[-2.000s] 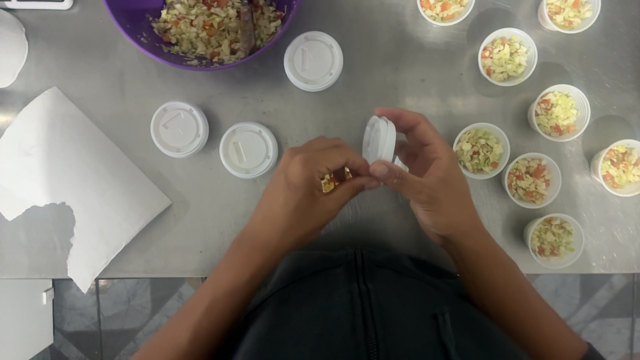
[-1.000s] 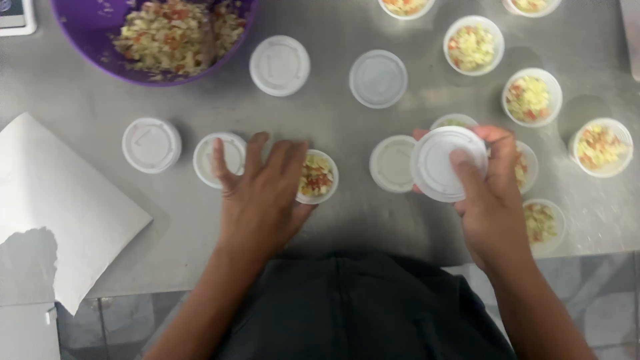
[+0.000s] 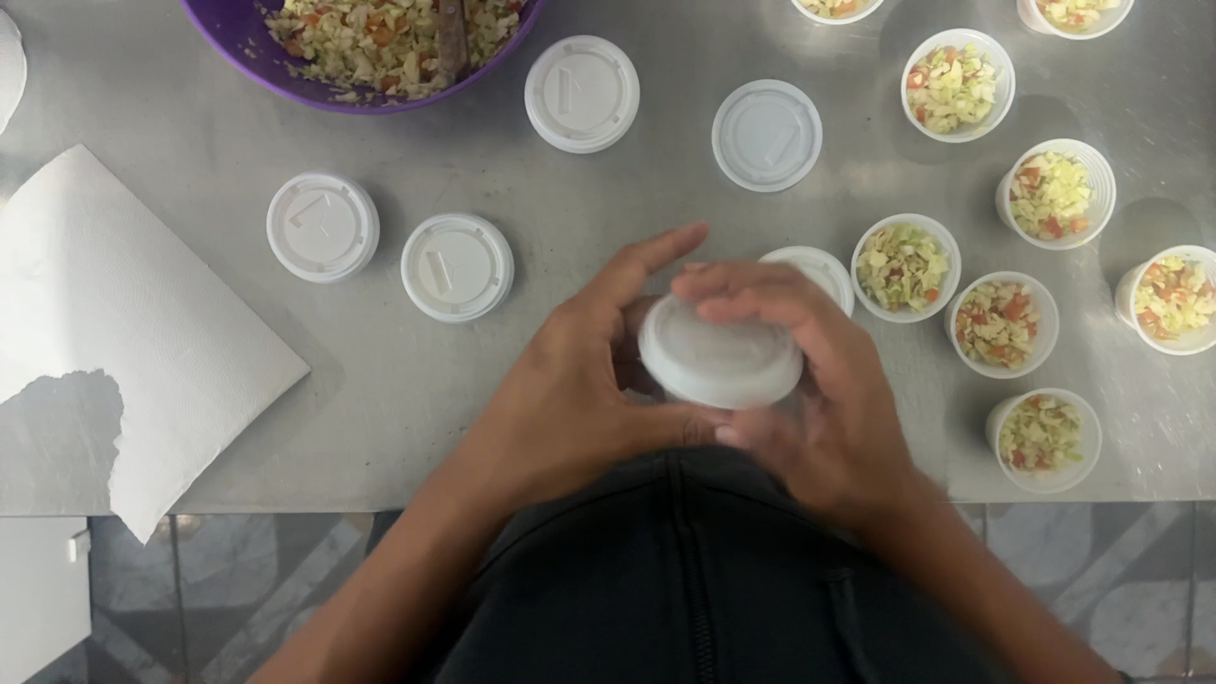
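My left hand point(image 3: 594, 389) grips a white plastic cup from its left side, low over the table's front edge. A white plastic lid point(image 3: 722, 356) covers the cup's top, and my right hand point(image 3: 826, 389) holds it from the right with fingers over the rim. The lid is blurred, so whether it is fully seated I cannot tell. Behind my right hand lies another white lid point(image 3: 819, 271), partly hidden. An open cup of chopped salad point(image 3: 905, 268) stands just right of it. A loose lid point(image 3: 767, 136) rests farther back.
Several open salad cups point(image 3: 1056, 194) stand on the right of the steel table point(image 3: 608, 204). Lidded cups point(image 3: 323, 228) stand left and centre. At the back left is a purple bowl point(image 3: 356, 106) of chopped salad with a utensil. A torn paper sheet point(image 3: 190, 313) overhangs the front edge at left.
My left hand has brought the salad cup from the table toward the middle. My right hand has moved left with the lid, which now sits over the cup.
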